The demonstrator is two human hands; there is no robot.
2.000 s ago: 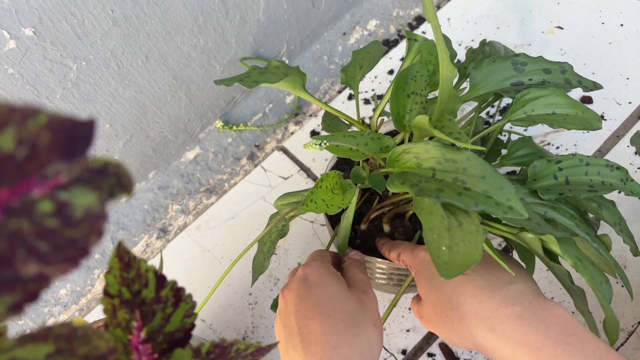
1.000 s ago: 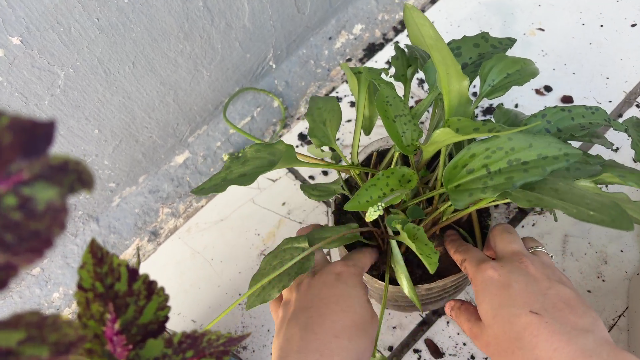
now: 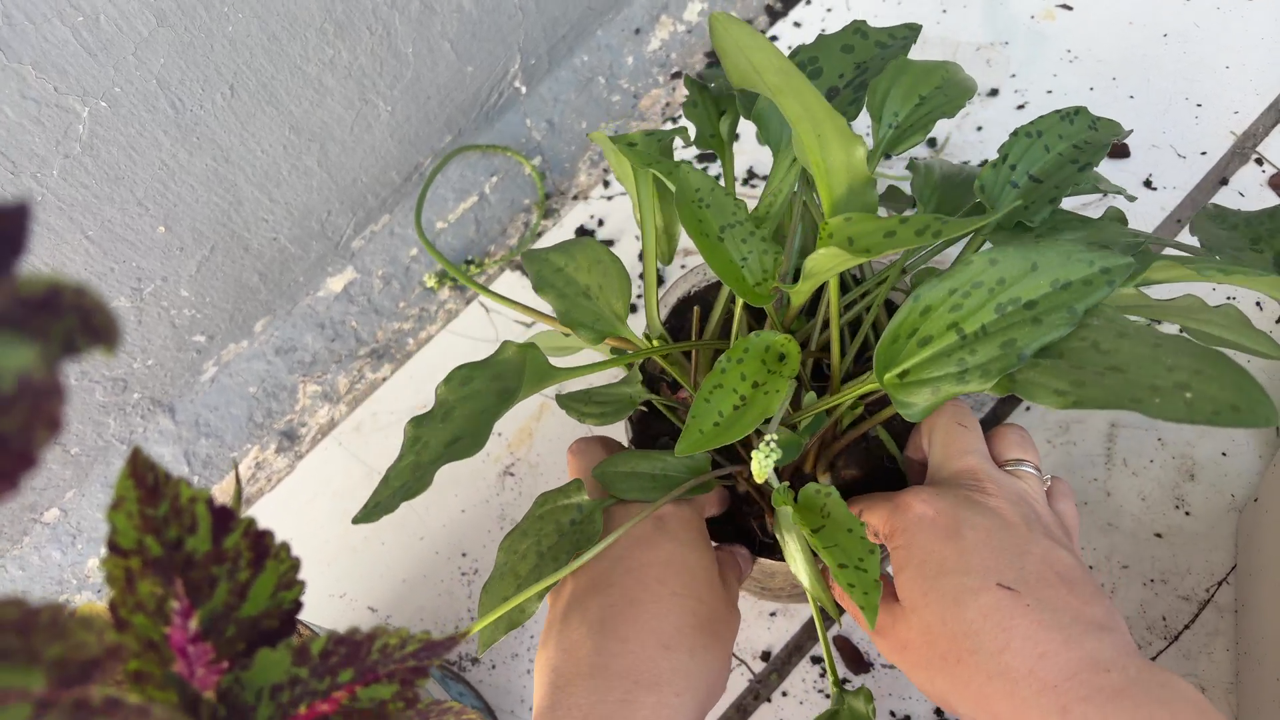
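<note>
A plant with spotted green leaves (image 3: 1000,310) stands in a round pot (image 3: 775,580) holding dark soil (image 3: 740,520). My left hand (image 3: 645,600) is at the pot's near left side, its fingertips at the rim and soil, partly under leaves. At the near right, my right hand (image 3: 985,560), with a ring on one finger, has its fingers over the rim; some fingertips are hidden by the pot and leaves. A small pale flower spike (image 3: 765,458) shows among the stems between the hands.
A coleus with purple and green leaves (image 3: 195,590) is close at the lower left. The grey wall (image 3: 250,150) runs along the upper left. Soil crumbs are scattered over the white tiles (image 3: 400,540). A curled green stem (image 3: 430,200) reaches toward the wall.
My right hand has moved from beneath the leaves at the pot's front to its right side. The leaves have shifted, uncovering more soil. My left hand stays at the pot's left side.
</note>
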